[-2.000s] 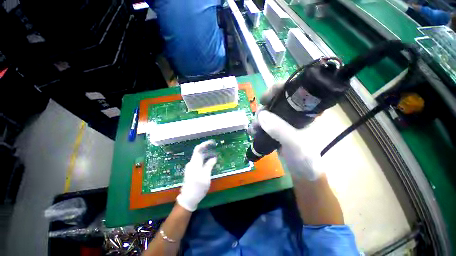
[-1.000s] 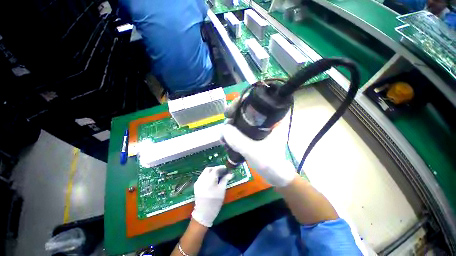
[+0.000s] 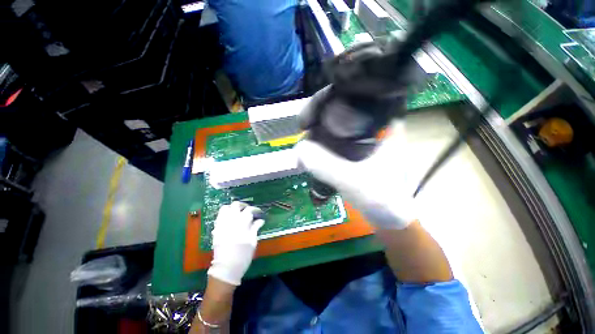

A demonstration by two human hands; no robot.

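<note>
A green circuit board (image 3: 287, 212) lies in an orange fixture (image 3: 196, 244). It carries a long low white heatsink (image 3: 258, 168) and a taller finned heatsink (image 3: 274, 124) beside a yellow strip (image 3: 285, 140). My right hand (image 3: 355, 176), white gloved, grips a black electric screwdriver (image 3: 359, 107), blurred, its lower end over the board's right part. My left hand (image 3: 233, 240), white gloved, is over the board's left near part, fingertips bent down; whether it holds something small cannot be told. Small thin pieces (image 3: 280, 205) lie on the board between the hands.
A blue marker (image 3: 188, 161) lies on the green mat (image 3: 171, 215). A black bin at lower left holds shiny metal pieces (image 3: 173, 312) and a clear bag (image 3: 101, 271). Black crates (image 3: 104, 85) stand left. A person in blue (image 3: 261, 49) is ahead. The conveyor (image 3: 522, 163) curves right.
My left hand has moved left, away from the screwdriver's tip. The screwdriver has lifted and turned blurred in my right hand. The camera view has also shifted.
</note>
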